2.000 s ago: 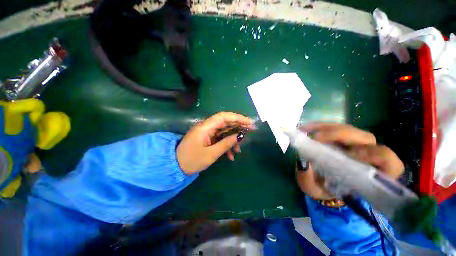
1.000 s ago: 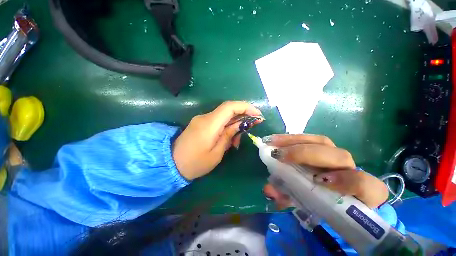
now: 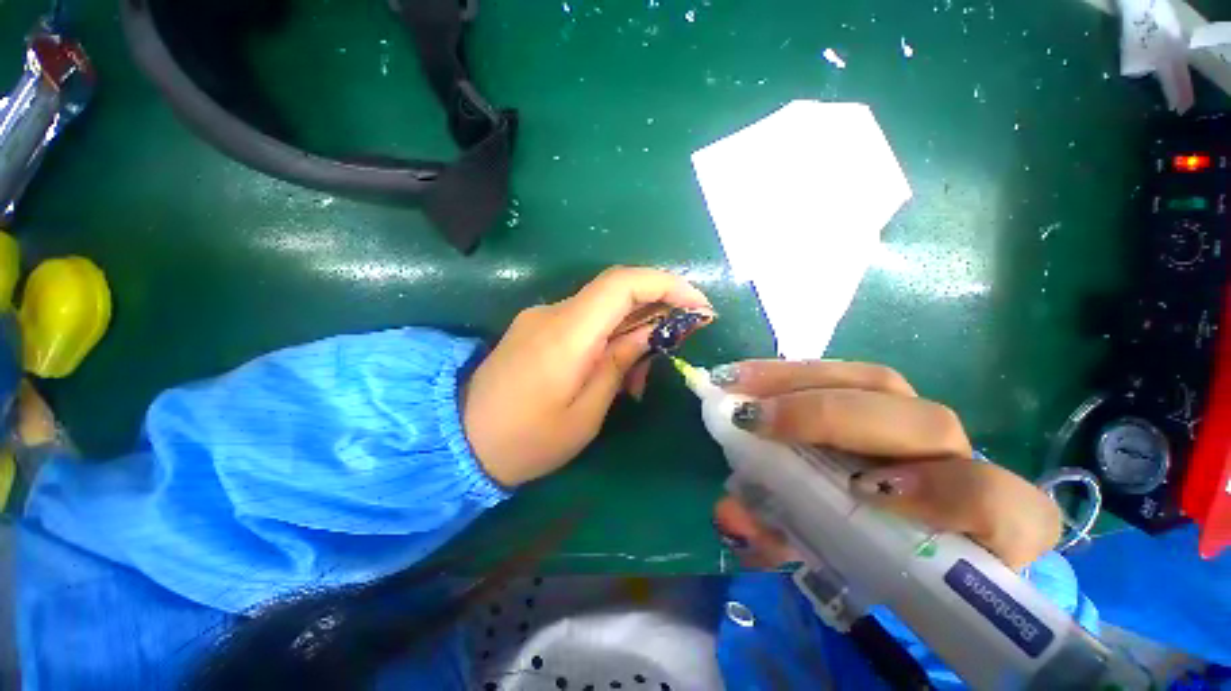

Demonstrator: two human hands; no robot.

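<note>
My left hand pinches a small dark part with metallic glints between thumb and fingertips, above the green bench. My right hand holds a whitish glue dispensing syringe like a pen, its printed label towards the lower right. The yellow-green needle tip points up-left at the lower edge of the part; whether it touches cannot be told. The fingers hide much of the part. White angular paper lies beyond my hands.
A black strap lies at upper left. A silver packet and yellow objects are at far left. A black controller with red display and gauge stands at right, beside a red tray edge. A perforated white surface shows below.
Since two seconds ago, the syringe has moved left from beside the paper to the part in my left hand. Since one second ago, both hands have stayed nearly still; the view has shifted slightly.
</note>
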